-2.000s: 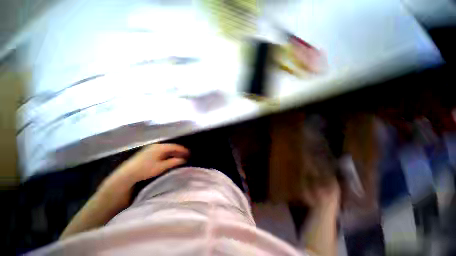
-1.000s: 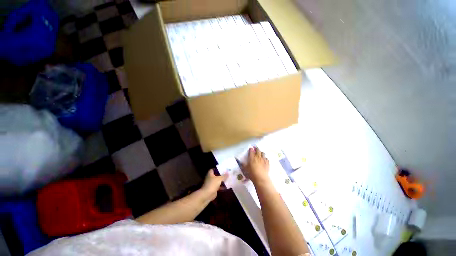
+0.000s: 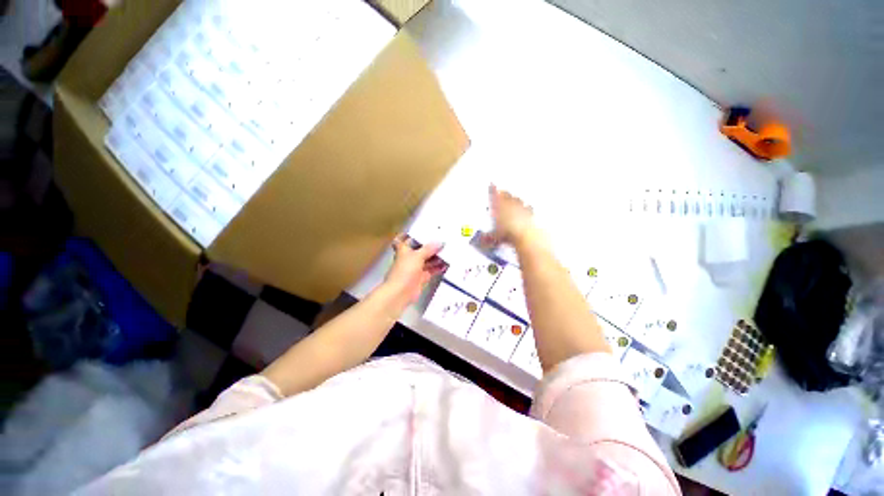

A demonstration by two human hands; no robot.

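Note:
Small white product boxes with gold seals lie in rows on the white table, one of them at the near edge (image 3: 451, 307). Another white box (image 3: 459, 235) with a gold seal is between my hands at the left end of the rows. My left hand (image 3: 417, 265) grips its left side, thumb on top. My right hand (image 3: 510, 217) is at its right side, fingers extended over the edge. Glare hides the box's outline. A large open brown carton (image 3: 354, 174) at the left is packed with white boxes (image 3: 208, 116).
An orange tape dispenser (image 3: 761, 136) and white roll (image 3: 798, 197) stand by the wall. A sticker sheet (image 3: 742, 356), black bag (image 3: 809, 310), phone (image 3: 707, 437) and scissors (image 3: 740, 448) lie at the right. Blue bins (image 3: 107, 300) are on the floor at the lower left.
The view has turned, so the carton appears further left and the phone and scissors show at the right. Both hands remain around a sealed box beside the carton.

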